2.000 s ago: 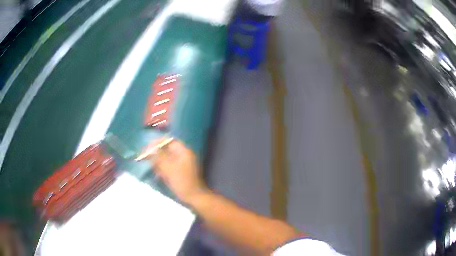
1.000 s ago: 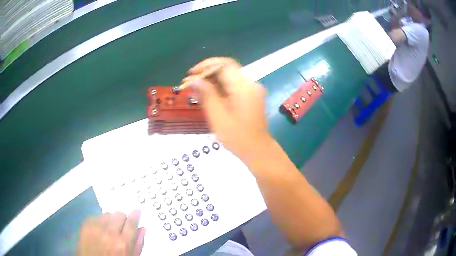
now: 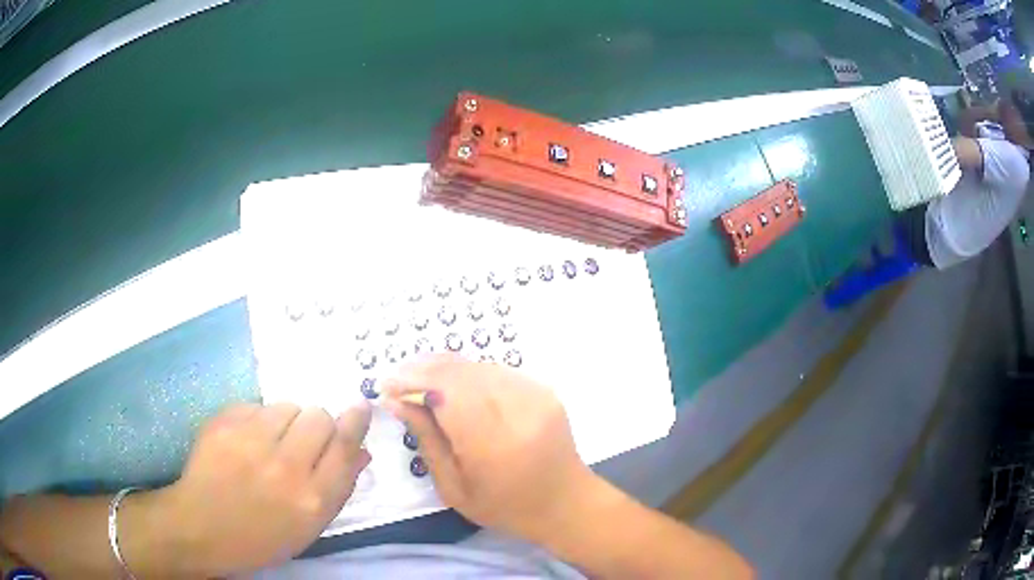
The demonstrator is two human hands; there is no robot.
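A white parts tray (image 3: 612, 391) holds rows of small round parts (image 3: 523, 274). My right hand (image 3: 493, 436) holds a slim tan pick-up stick (image 3: 415, 398), its tip beside a dark round part (image 3: 370, 387). My left hand (image 3: 272, 476) rests at the tray's near left, fingers partly curled, close to the stick's tip; nothing shows in it. The red-brown fixture stack (image 3: 544, 187) stands at the tray's far edge. Its top shows three filled seats, and the seat at the left end looks empty. Parts under my right hand are hidden.
A single red-brown fixture (image 3: 763, 222) lies on the green bench at the right. Beyond it stand stacked white trays (image 3: 907, 142) and a person in a white sleeve (image 3: 984, 193). A grey plate (image 3: 845, 70) lies on the green belt (image 3: 340, 91). A blue stool (image 3: 871, 275) is at the right.
My right hand has moved from the fixture stack down to the tray's near rows. My left hand has moved in beside it. The view has shifted, and the stack now shows three filled seats.
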